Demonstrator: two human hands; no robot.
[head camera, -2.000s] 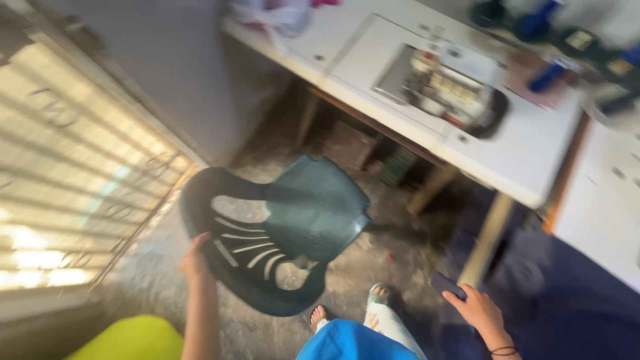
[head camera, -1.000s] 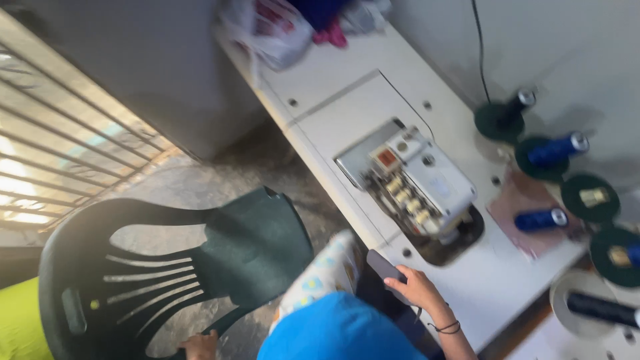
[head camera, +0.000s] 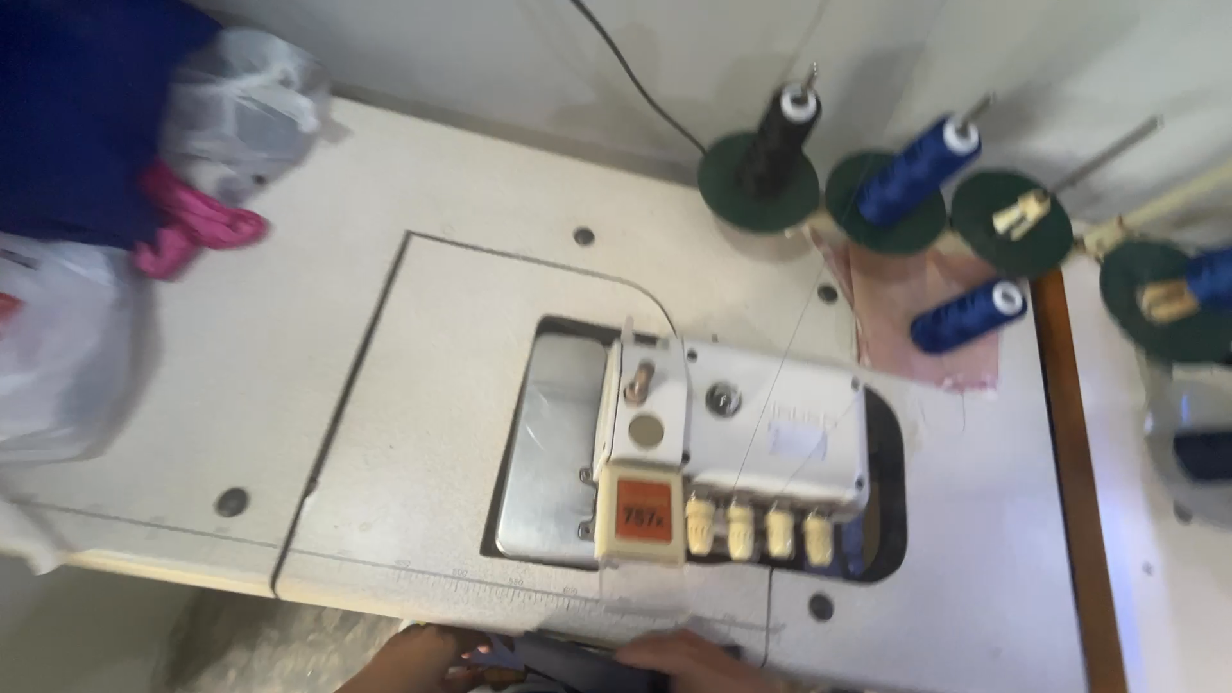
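Observation:
My left hand (head camera: 423, 659) and my right hand (head camera: 688, 659) are both at the bottom edge, just in front of the sewing table (head camera: 423, 385). Between them is a dark, flat item (head camera: 568, 664), blurred, with my right hand's fingers over its right end. My left hand's fingers are bent beside its left end; whether they hold it is unclear. Behind my hands stands a white overlock sewing machine (head camera: 770, 414) set into the table, with a metal plate (head camera: 553, 443) on its left and a row of cream tension dials (head camera: 741, 527) along its front.
Thread cones, one black (head camera: 782, 140) and several blue (head camera: 919, 168), stand on green discs at the back. Another blue cone (head camera: 967, 316) lies on pink cloth (head camera: 890, 356). Plastic bags (head camera: 67, 356), dark blue cloth (head camera: 87, 115) and pink fabric (head camera: 197, 226) lie at the left.
The view has moved closer over the table. The green plastic chair, earlier beside my left hand, is out of view. My left hand has come to the table's front, near my right hand.

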